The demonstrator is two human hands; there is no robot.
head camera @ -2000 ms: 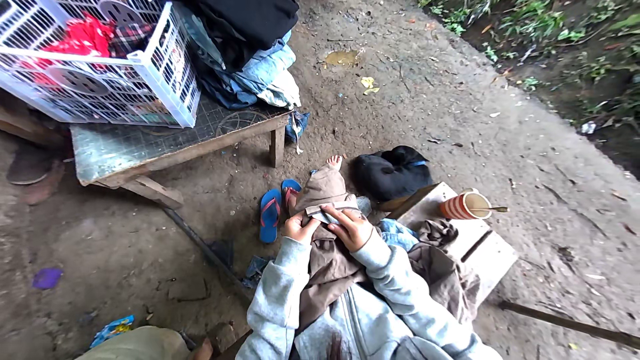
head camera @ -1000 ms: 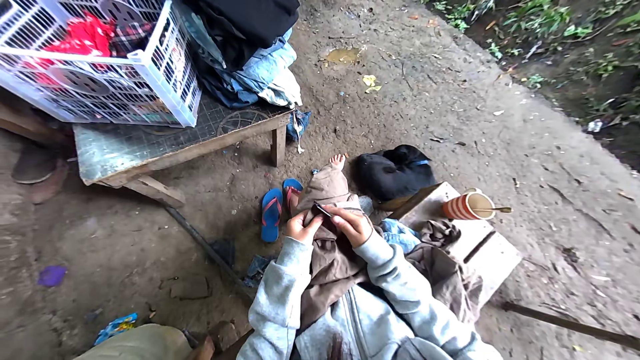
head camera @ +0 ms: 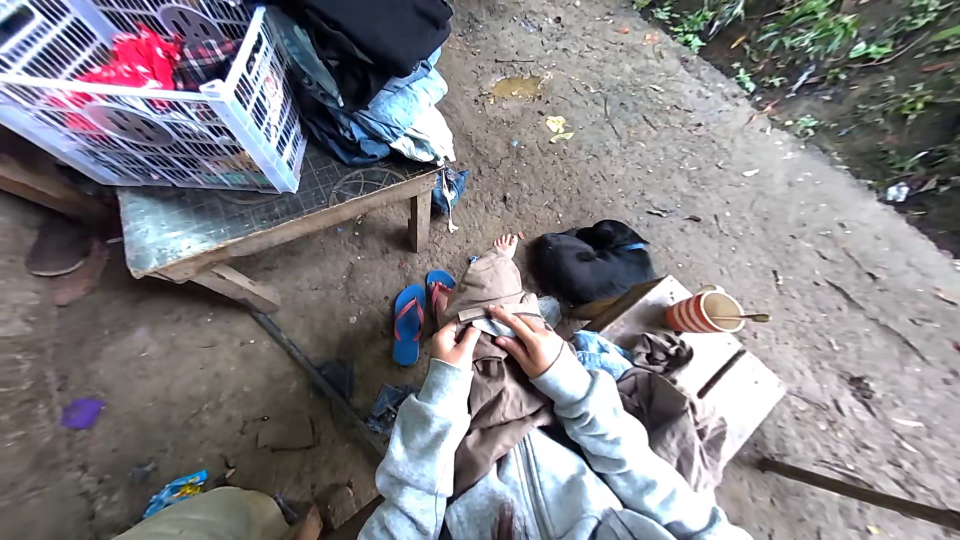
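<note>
My left hand [head camera: 455, 343] and my right hand [head camera: 531, 341] meet over my lap, each pinching a small folded strip of fabric [head camera: 491, 325], pale grey on one face and brown along its far edge. Brown cloth [head camera: 506, 382] lies over my legs beneath them, and a bare foot [head camera: 506, 244] shows beyond it. Whether the strip is joined to that cloth I cannot tell. Fingers cover part of the strip.
A black dog [head camera: 592, 262] lies curled beyond the low wooden bench [head camera: 750, 382], which bears a striped mug [head camera: 701, 311] with a spoon and some cloths. Blue flip-flops [head camera: 409, 324] lie to the left. A plastic crate [head camera: 262, 120] and clothes stand on a table [head camera: 202, 225].
The strip between my hands has turned from a narrow dark edge to a wider pale face, and my right fingers now lie across it.
</note>
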